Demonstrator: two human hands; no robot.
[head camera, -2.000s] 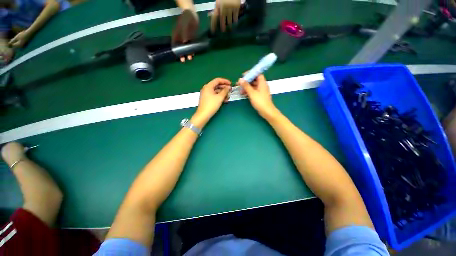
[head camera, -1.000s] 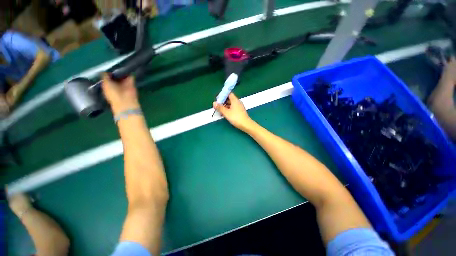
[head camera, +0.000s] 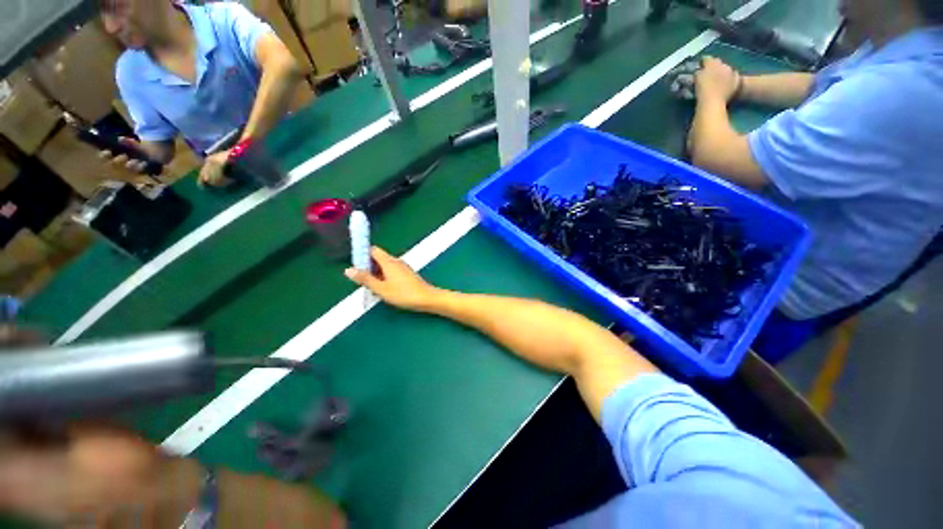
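Note:
My right hand (head camera: 388, 281) holds the pale blue-white wrapped-handle tool (head camera: 360, 240) upright over the white strip. My left hand (head camera: 103, 475) is large and blurred at the lower left, partly cut off by the edge. It holds a grey hair dryer (head camera: 103, 370), also blurred and cut off. A dark cord (head camera: 300, 429) trails from the dryer over the green surface. A hair dryer with a magenta ring (head camera: 329, 213) lies just beyond the tool.
A blue bin (head camera: 739, 351) full of black parts (head camera: 662, 253) stands at the right, a brown carton (head camera: 791, 403) beneath it. A grey post (head camera: 510, 83) rises behind it. One person (head camera: 207, 83) works across the line, another (head camera: 858, 155) at the right.
The view has turned right. My left hand has brought the grey dryer from the far side close to the lower left. My right hand still holds the tool.

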